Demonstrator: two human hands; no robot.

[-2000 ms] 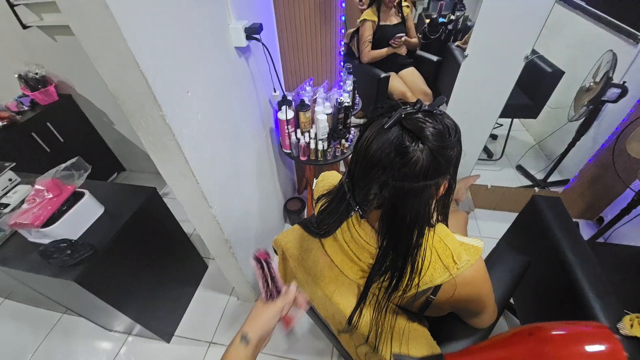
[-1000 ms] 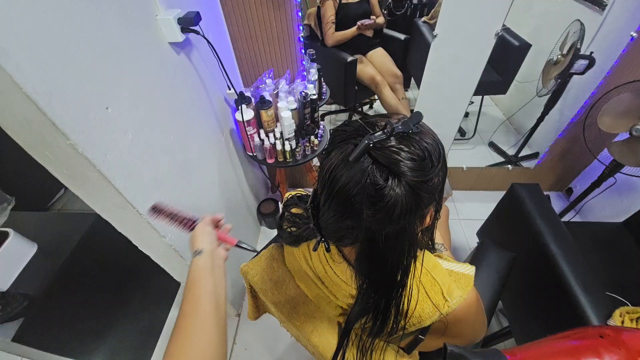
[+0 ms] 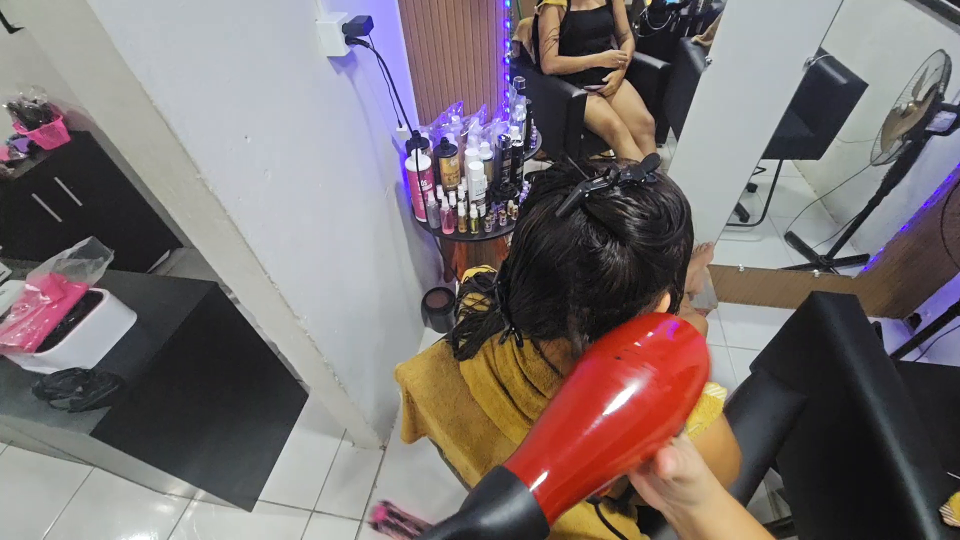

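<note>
My right hand [image 3: 675,476] grips a red hair dryer [image 3: 622,409] with a black nozzle [image 3: 491,510] that points to the lower left. The dryer is just behind a seated person's head, covering part of their back. Dark, wet-looking hair [image 3: 607,262] is pinned on top with a black hair clip [image 3: 607,184], and another section is clipped at the left. A yellow towel [image 3: 487,390] lies over the person's shoulders. At the bottom edge a pink and black hairbrush [image 3: 397,521] shows in part, left of the nozzle. My left hand is not visible.
A round black table [image 3: 472,234] holds several bottles beside the white wall [image 3: 277,172]. Ahead stands a mirror [image 3: 795,187] reflecting a fan. A black chair [image 3: 840,420] is at the right. On the left, a black counter [image 3: 202,367] carries a white container [image 3: 112,330].
My left hand, seen holding the hairbrush left of the person, has gone out of view; the brush is now at the bottom edge. The red dryer has moved from the lower right to behind the head.
</note>
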